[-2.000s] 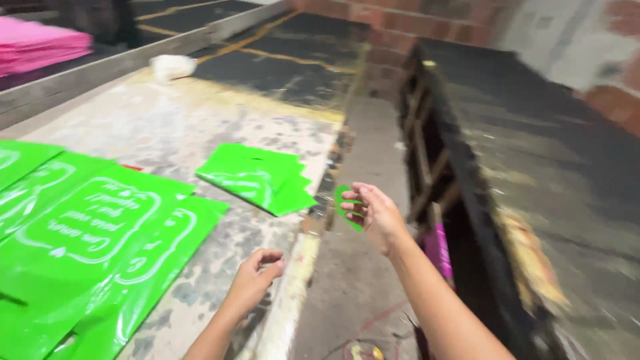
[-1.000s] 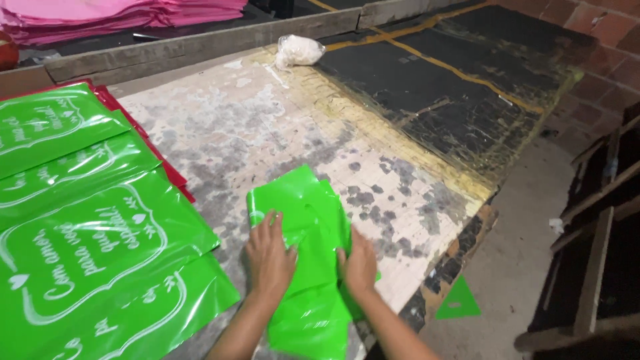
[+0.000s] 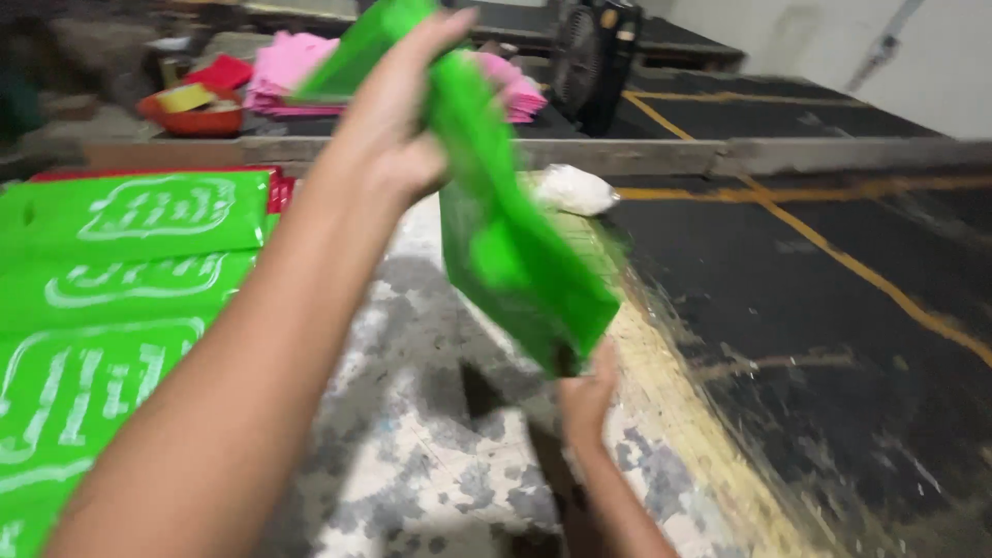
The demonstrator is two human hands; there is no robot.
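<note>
Several green plastic bags (image 3: 504, 232), blurred by motion, are lifted above the stained tabletop (image 3: 434, 449). Their upper part is gripped by my left hand (image 3: 395, 124), high in the view. At their lower right corner, my right hand (image 3: 589, 395) pinches the edge, its fingers partly hidden behind the plastic. To the left lie overlapping printed green bags (image 3: 147, 287) with white lettering and frames, and red plastic (image 3: 279, 190) shows from under their far edge.
A wooden rail (image 3: 620, 156) runs across behind the tabletop. Just before it lies a white plastic-wrapped bundle (image 3: 573, 190). Beyond are pink stacks (image 3: 291, 70), an orange bowl (image 3: 190, 112) and a black fan (image 3: 593, 66). A black surface with yellow lines (image 3: 790, 310) adjoins on the right.
The loose green bags lay on the tabletop under both hands a second ago; now they are up in the air between my hands. The view has swung toward the pink stacks.
</note>
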